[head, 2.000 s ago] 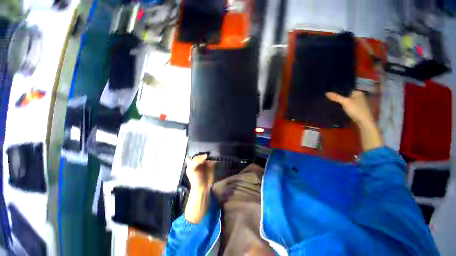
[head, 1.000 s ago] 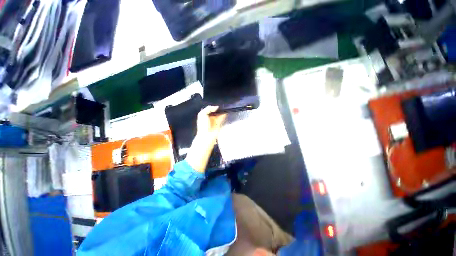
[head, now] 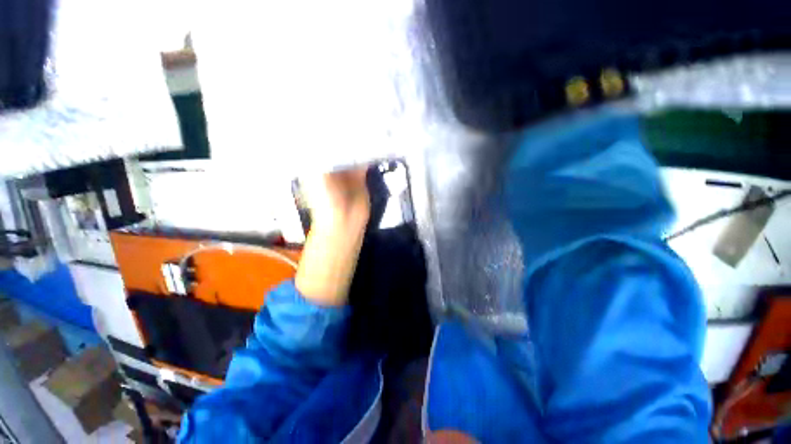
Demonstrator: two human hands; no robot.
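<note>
A large dark panel [head: 607, 35] with two gold dots near its lower edge fills the upper right, very close to the camera. My right sleeve reaches up to it; my right hand is hidden behind it. Dimpled silver wrap [head: 477, 217] hangs or lies below the panel, between my arms. My left hand [head: 334, 204] is blurred and washed out by glare. It is beside a black object [head: 386, 269] at centre, at the lower edge of a bright white area. Its fingertips are unclear, so I cannot tell whether it grips anything.
An orange fixture [head: 221, 273] with a white connector and cable is at left, with a black panel [head: 195, 334] below it. Brown boxes [head: 82, 373] are at lower left. Another orange fixture [head: 759, 373] is at lower right. A green surface [head: 720, 147] shows behind my right arm.
The view has swung from the fixtures to the bench. The gold-dotted panel and silver wrap have come into view, and my right sleeve now reaches up to the panel. My left hand remains near centre.
</note>
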